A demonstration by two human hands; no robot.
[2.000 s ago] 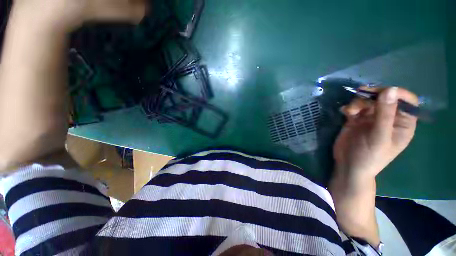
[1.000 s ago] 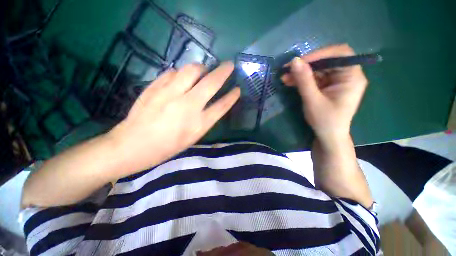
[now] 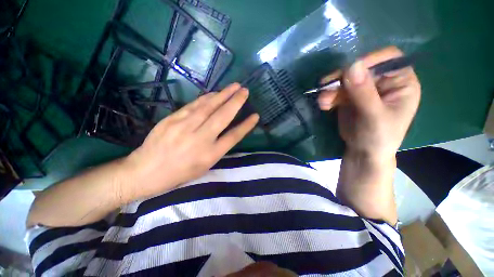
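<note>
My right hand (image 3: pixel 379 103) holds dark tweezers (image 3: pixel 391 66) like a pen, with the silver tip pointing left, near the right side of a black plastic frame (image 3: pixel 298 116). My left hand (image 3: pixel 189 132) lies flat, palm down, its fingertips at the left edge of the frame; whether they press on it I cannot tell. Rows of small dark strips (image 3: pixel 272 97) show in the frame's window. A clear sheet (image 3: pixel 374 21) with bright glare runs to the upper right, partly behind my right hand.
A pile of loose black frames (image 3: pixel 138 81) covers the green tabletop's (image 3: pixel 455 103) left side, close to my left hand. The table edge runs near my striped top (image 3: pixel 233 200). A cardboard box (image 3: pixel 428 246) and a white bag (image 3: pixel 471 216) are below right.
My left hand has come from the upper left to the frame, which now lies over the strips. My right hand has moved left from its earliest position, and in the last second slightly right; the frame is turned.
</note>
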